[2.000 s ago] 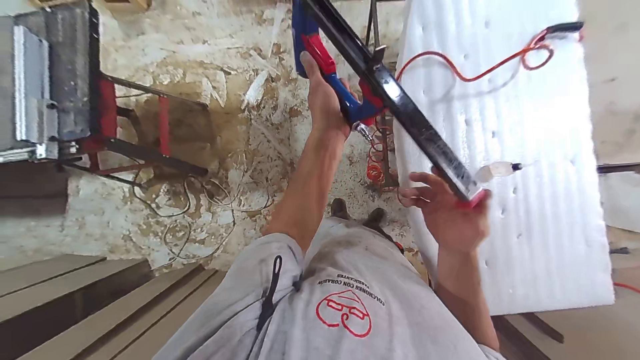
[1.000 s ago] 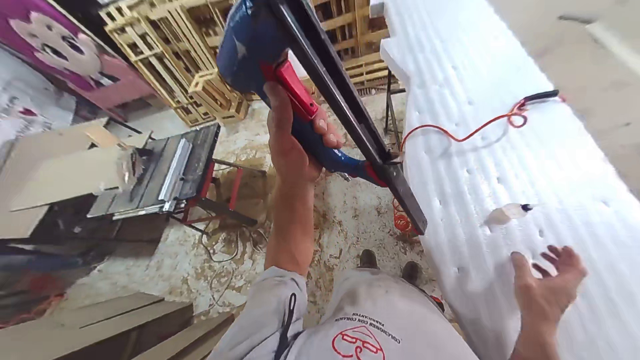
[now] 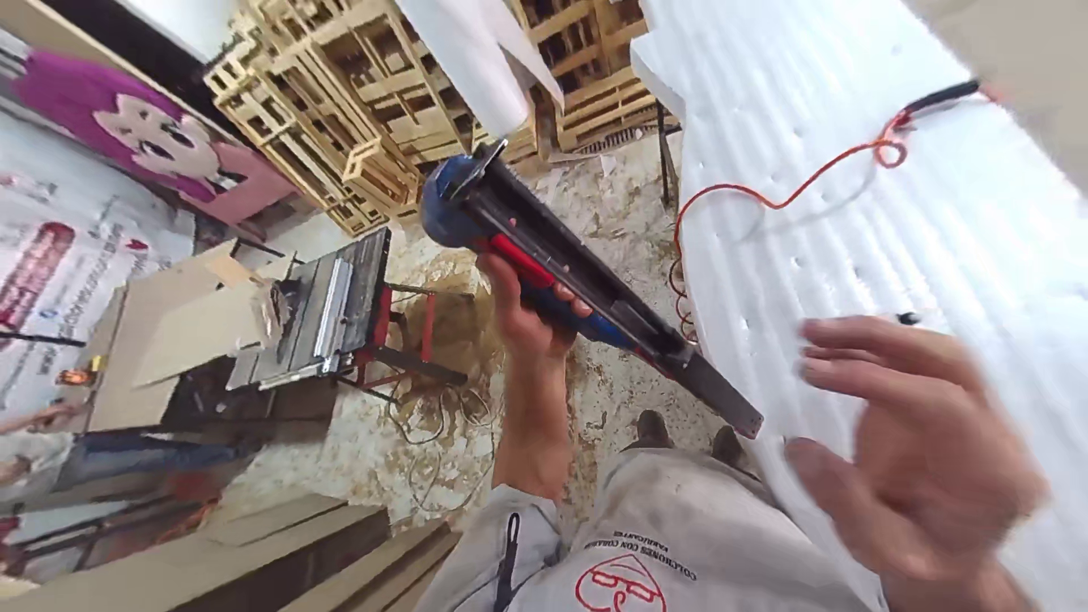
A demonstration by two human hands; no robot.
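My left hand point(image 3: 531, 310) is wrapped around the handle of a blue and red pneumatic nail or staple gun point(image 3: 586, 263), whose long black magazine is turned up towards me. The magazine's lower end reaches the edge of the white quilted-looking foam sheet point(image 3: 748, 280). My right hand point(image 3: 918, 433) is raised over that sheet, fingers apart, holding nothing. An orange coiled air hose point(image 3: 786, 204) lies across the sheet, with a black fitting point(image 3: 943, 98) at its far end. A small black tip point(image 3: 909, 319) shows just beyond my right fingers.
A table saw point(image 3: 331, 314) on a red and black stand is at the left, boards point(image 3: 187, 340) beside it. Wooden frames point(image 3: 340, 93) are stacked at the back. Long boards point(image 3: 255, 552) lie at lower left, near cables point(image 3: 438, 425) on the floor. Another person's arm point(image 3: 38, 418) shows at far left.
My right hand was at the magazine's lower end two seconds ago; it has come away and now is up over the sheet. The gun stays in my left hand. The view has swung considerably.
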